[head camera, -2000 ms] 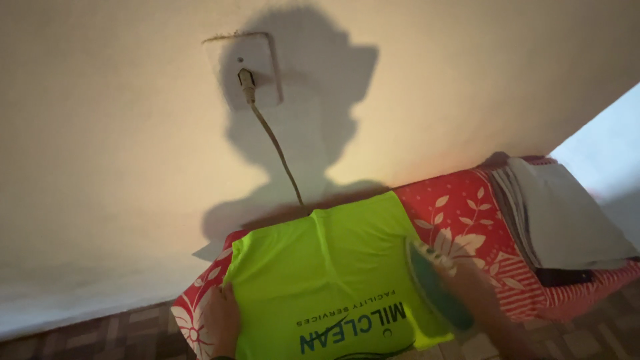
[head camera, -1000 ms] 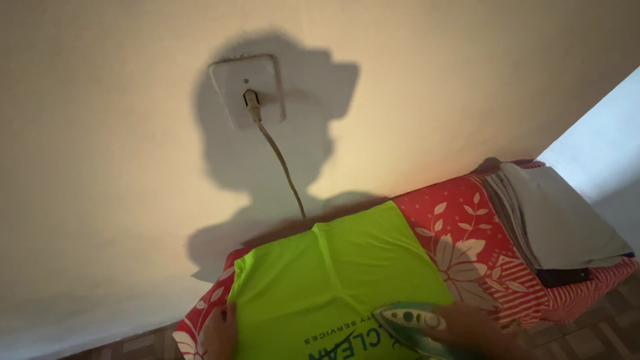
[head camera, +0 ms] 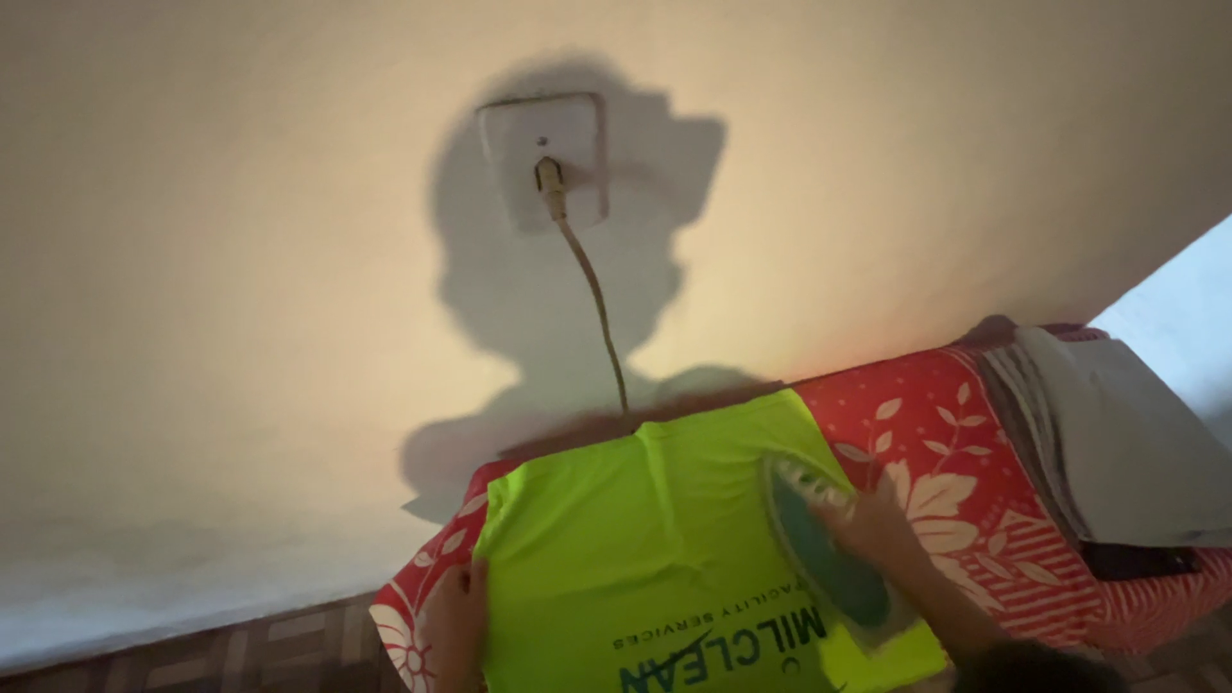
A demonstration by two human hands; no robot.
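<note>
A neon yellow-green garment (head camera: pixel 597 539) with dark printed lettering lies spread over a red floral cloth (head camera: pixel 924 462). My right hand (head camera: pixel 871 520) is closed on the handle of a green and white clothes iron (head camera: pixel 833 558), which rests on the garment's right part and is slightly blurred. At the garment's left edge, my left hand (head camera: pixel 462 602) touches the fabric and the red cloth beside it; its fingers are partly in shadow. Small creases run down from the garment's far edge near its middle.
Folded grey and dark fabrics (head camera: pixel 1126 433) are stacked on the right end of the red cloth. A plug with a cord (head camera: pixel 597 289) sits in a wall socket (head camera: pixel 544 125), the cord dropping behind the cloth's far edge. Patterned flooring (head camera: pixel 279 645) shows at lower left.
My right hand has moved the iron from the printed lettering up toward the garment's far right part since one second ago. My left hand remains at the left edge.
</note>
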